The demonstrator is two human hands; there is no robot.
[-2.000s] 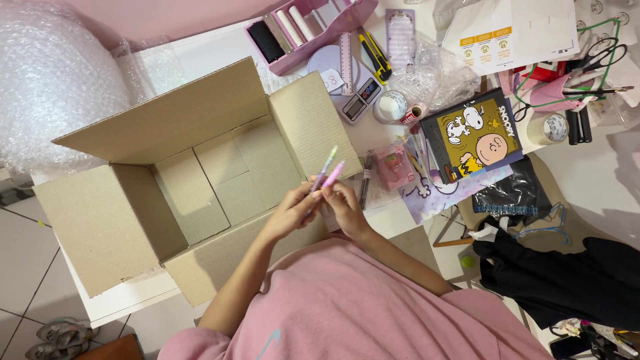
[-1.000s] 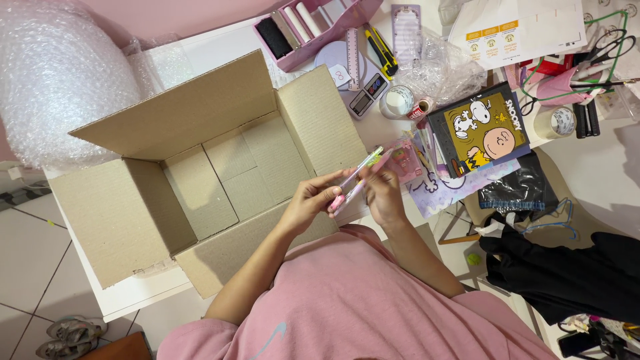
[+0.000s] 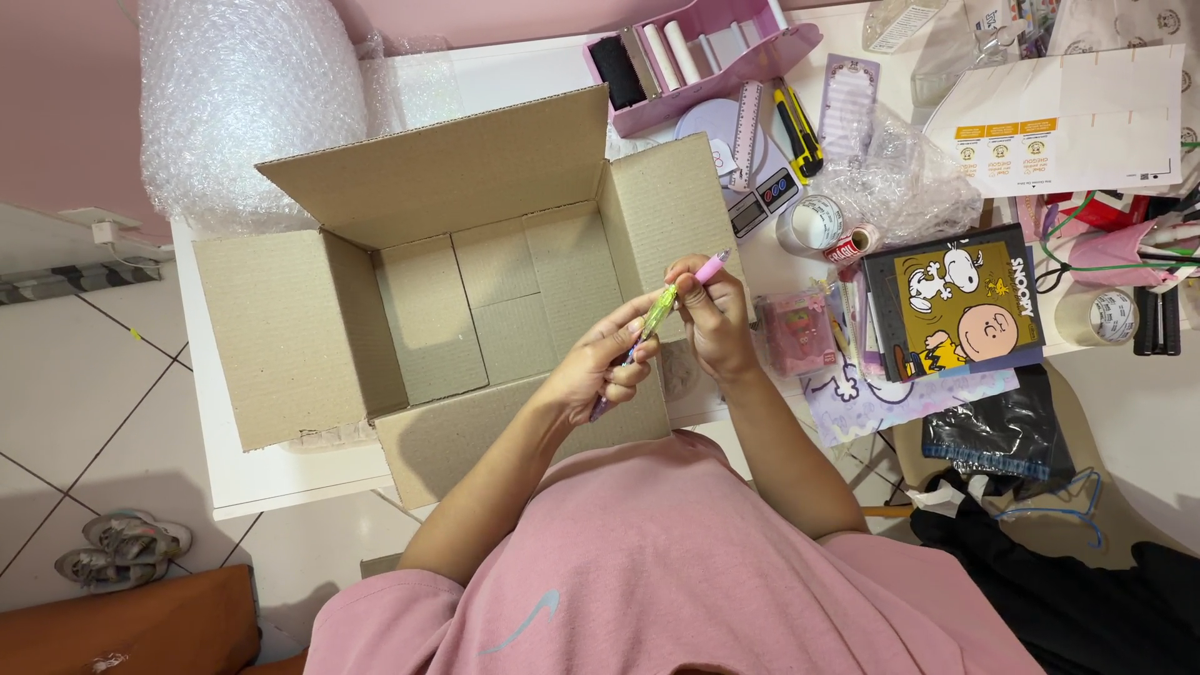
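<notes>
Near the right front edge of an open cardboard box [image 3: 281,347], both of my hands are close together over pens. My left hand [image 3: 605,361] is closed around a slim purple pen [image 3: 600,407] and the lower end of a yellow-green pen [image 3: 660,314]. Between the thumb and fingers of my right hand [image 3: 714,323] is a pink pen [image 3: 712,266], its tip pointing up and right. The pens cross or lie side by side; my fingers hide where they meet. Only bare cardboard shows inside the box, whose flaps are spread.
A bubble wrap roll [image 3: 253,112] stands back left. To the right lie a kitchen scale [image 3: 764,202], a yellow box cutter [image 3: 797,131], tape rolls [image 3: 814,225], a Snoopy notebook [image 3: 966,300] and a small pink package [image 3: 797,333]. A pink organizer [image 3: 698,70] sits behind the box.
The pens have turned in my hands: the pink one was low at my left hand a second ago and now points up at my right hand.
</notes>
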